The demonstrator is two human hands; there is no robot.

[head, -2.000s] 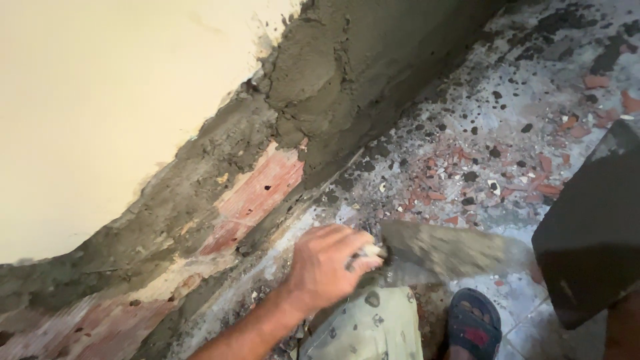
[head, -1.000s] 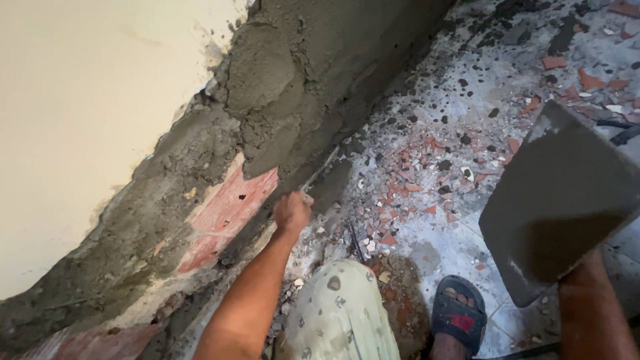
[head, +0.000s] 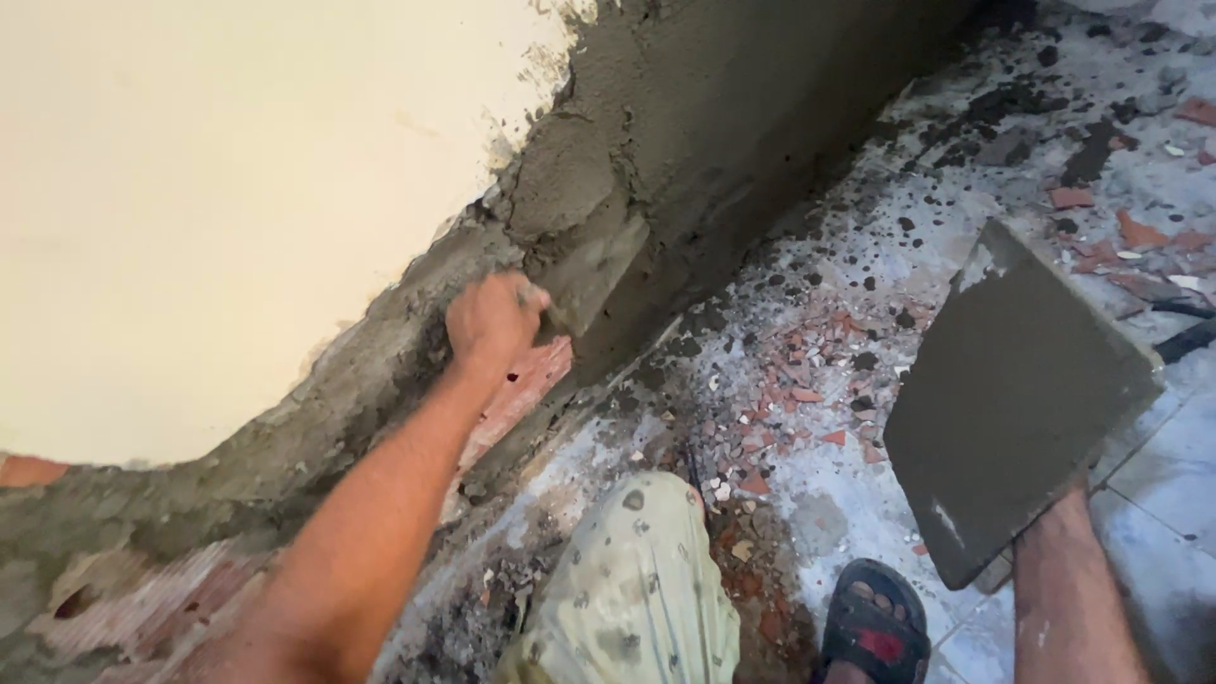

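Note:
My left hand [head: 496, 313] is closed on the handle of a trowel at the lower part of the wall. The trowel's grey blade [head: 603, 271] lies against wet mortar [head: 560, 180], just above a patch of bare red brick [head: 518, 394]. My fingers hide most of the handle. On the right, my right hand [head: 1072, 503] holds a flat, mortar-coated hawk board [head: 1016, 399] from below. The board covers its fingers, and a thin smear of mortar is spread over its face. Cream-painted wall [head: 209, 209] borders the rough mortar band.
Broken red tile or brick chips [head: 788, 380] and mortar splashes lie over the tiled floor [head: 1159, 475]. My knee in pale, stained trousers [head: 636, 579] is at the bottom middle, beside my sandalled foot [head: 876, 617]. A dark cable or rod [head: 1187, 337] shows at the right edge.
My left hand has moved with the trowel from over the floor to the wall mortar. The hawk board, at the right edge two seconds ago, now shows in full with my right forearm.

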